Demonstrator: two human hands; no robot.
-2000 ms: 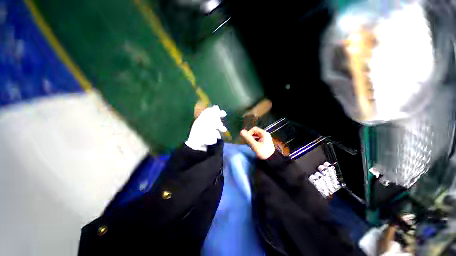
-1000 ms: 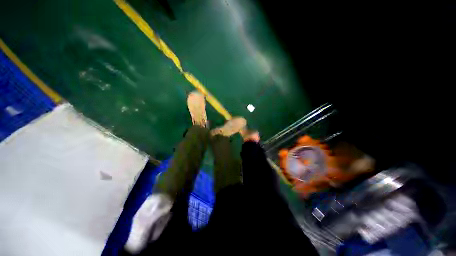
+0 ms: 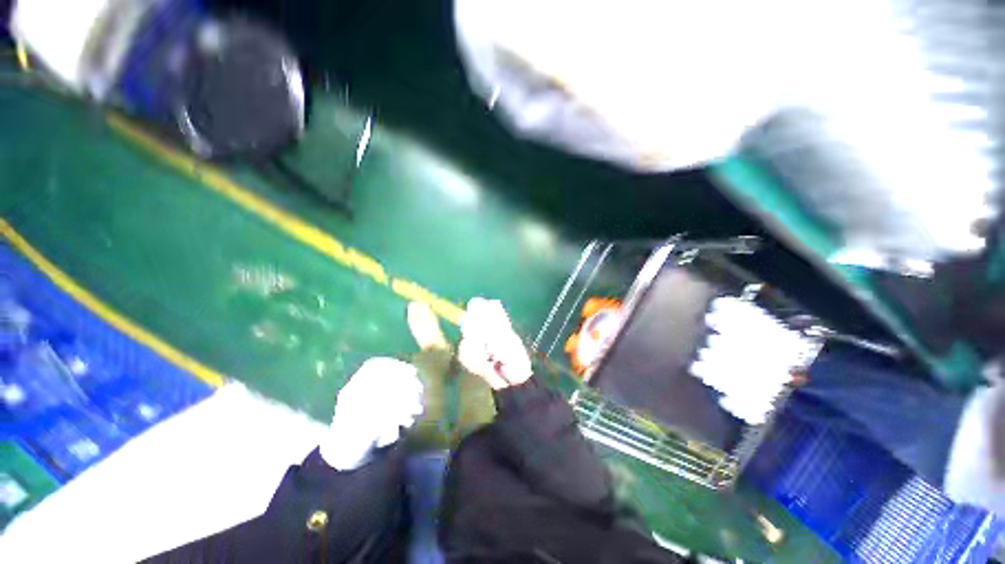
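My left hand [image 3: 377, 412], in a white glove, is in front of my body at the lower middle, blurred. Its fingers look loosely bent and I cannot tell if it holds anything. My right hand [image 3: 494, 344] is just to its right and higher, apart from it. It shows bright white with a small reddish patch; whether this is glare, a glove or a held white thing is unclear. A wire rack [image 3: 650, 449] stands to the right of my right hand, with a dark tray [image 3: 669, 342] and rows of white round parts [image 3: 752, 358] on it.
A bench with a teal edge [image 3: 782, 206] and glaring white material crosses the upper right. An orange object [image 3: 595, 334] is beside the rack. A dark round stool-like object [image 3: 239, 90] is at upper left. Blue crates [image 3: 77, 375] and a white surface [image 3: 182, 476] lie left.
The view has swung, bringing the bench edge and rack into clearer sight. Both hands are now raised near each other; a second ago the left was lower and the right mostly hidden.
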